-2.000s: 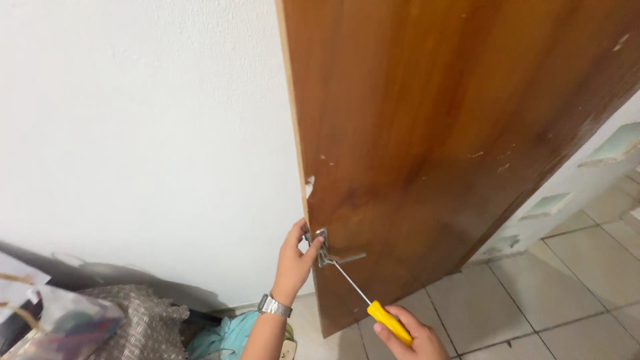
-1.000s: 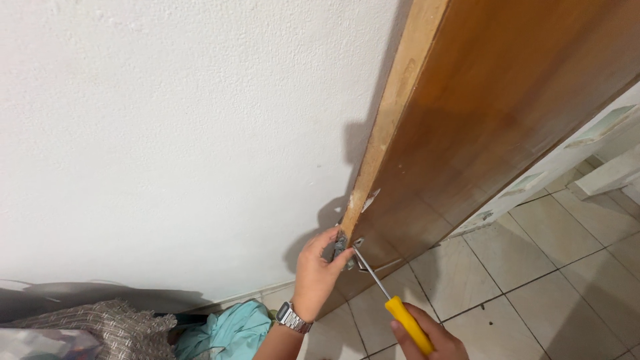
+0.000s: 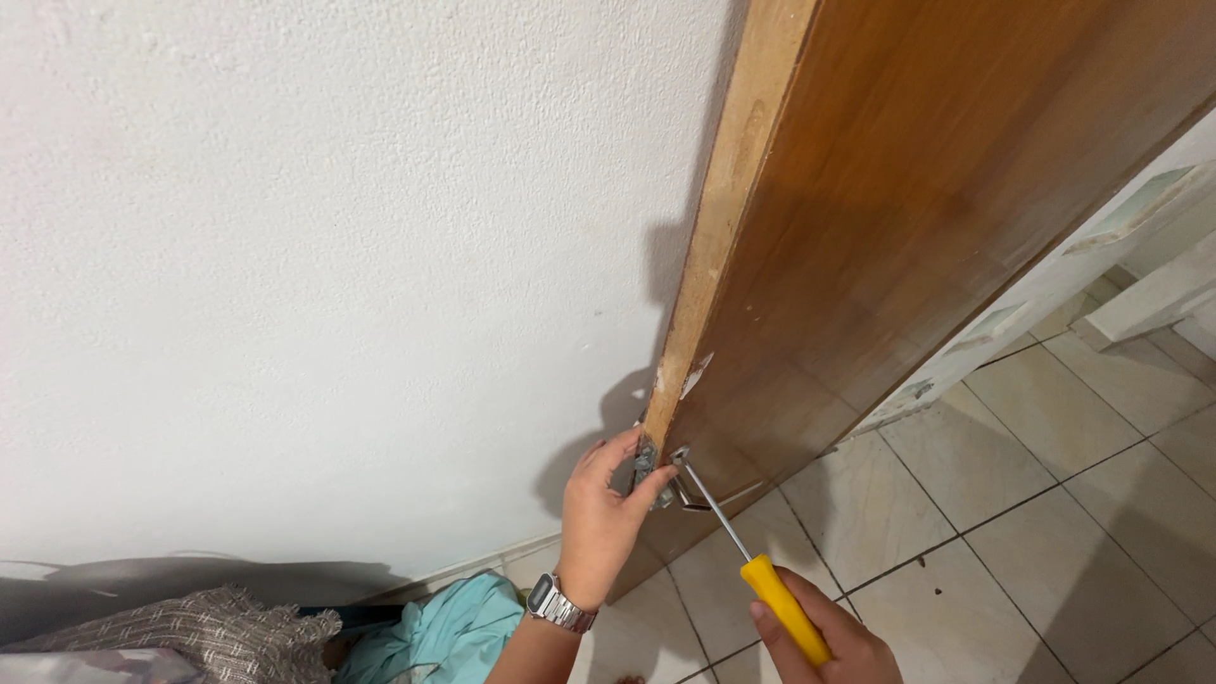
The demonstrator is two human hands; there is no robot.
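A brown wooden door [image 3: 893,237] stands open beside a white wall, its pale bare edge turned toward me. Metal lock hardware [image 3: 646,461] sits in that edge, low down. My left hand [image 3: 608,503], with a steel wristwatch [image 3: 559,604] on the wrist, pinches around the edge at the lock, fingers on the wall side and thumb on the face side. My right hand [image 3: 826,632] grips the yellow handle of a screwdriver [image 3: 784,608]. The screwdriver's tip meets the metal fitting [image 3: 679,456] on the door face, next to my left thumb. A metal door handle [image 3: 692,496] shows just below it.
The textured white wall [image 3: 332,285] lies to the left. Along its foot are a grey woven cloth [image 3: 190,632] and a turquoise cloth [image 3: 442,632]. Tiled floor [image 3: 950,570] spreads at the lower right, beside a low wall with glass block insets [image 3: 1135,204].
The door has swung so that its edge faces me more than two seconds ago. Both hands remain at the lock, the screwdriver still in my right hand. The view has shifted.
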